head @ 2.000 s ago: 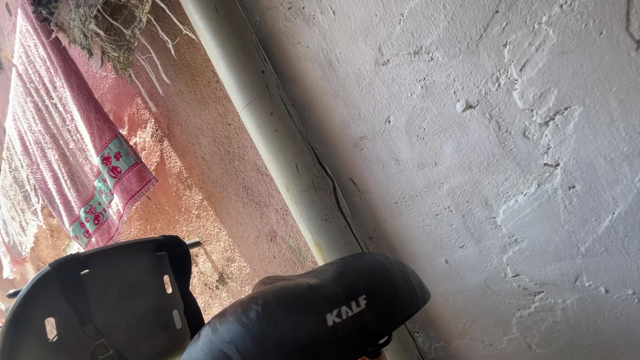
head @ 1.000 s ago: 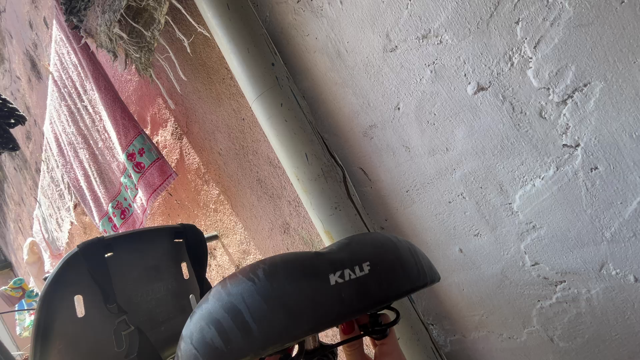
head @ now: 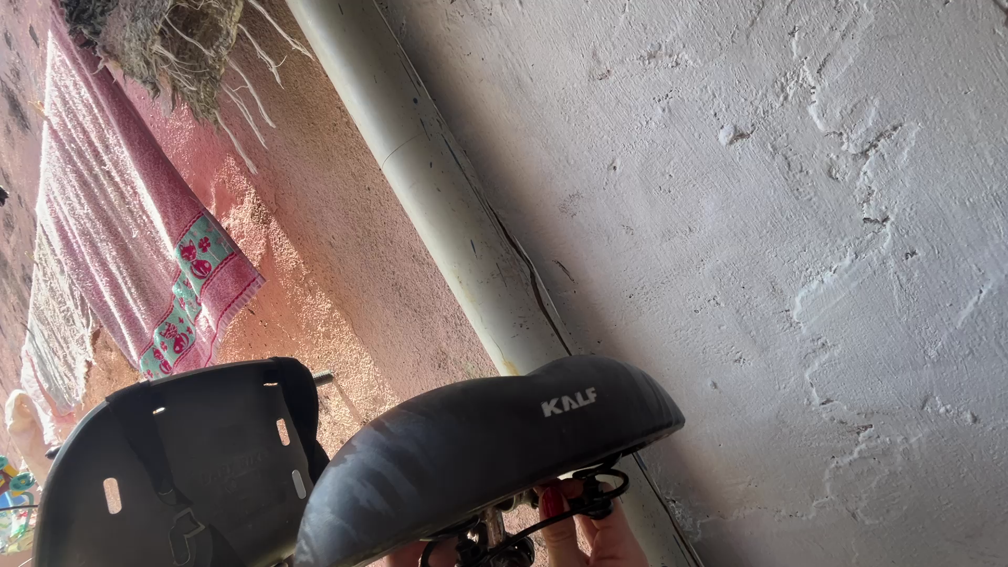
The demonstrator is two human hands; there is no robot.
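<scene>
A black bicycle saddle (head: 488, 433) with a light maker's mark fills the lower middle, seen from the side. Metal rails and a clamp (head: 492, 543) show beneath it. My right hand (head: 587, 528), one nail painted red, is under the front end with its fingers around the rail. Under the rear part a little skin of my left hand (head: 425, 554) shows; its fingers are mostly hidden by the saddle and the frame edge. Left of the saddle stands a dark child seat's backrest (head: 228, 449), with slots, a strap and a buckle (head: 186, 531).
A pale pipe (head: 425, 173) runs diagonally down behind the saddle, beside a rough white wall (head: 772, 260). A pink towel (head: 134, 205) with a patterned band hangs at the left. Above it is a frayed fibrous bundle (head: 173, 47). Colourful items (head: 16, 496) show at the far left edge.
Fingers under the saddle show more fully now than two seconds ago, when they were barely in view. The view has shifted slightly, revealing more of the saddle's underside.
</scene>
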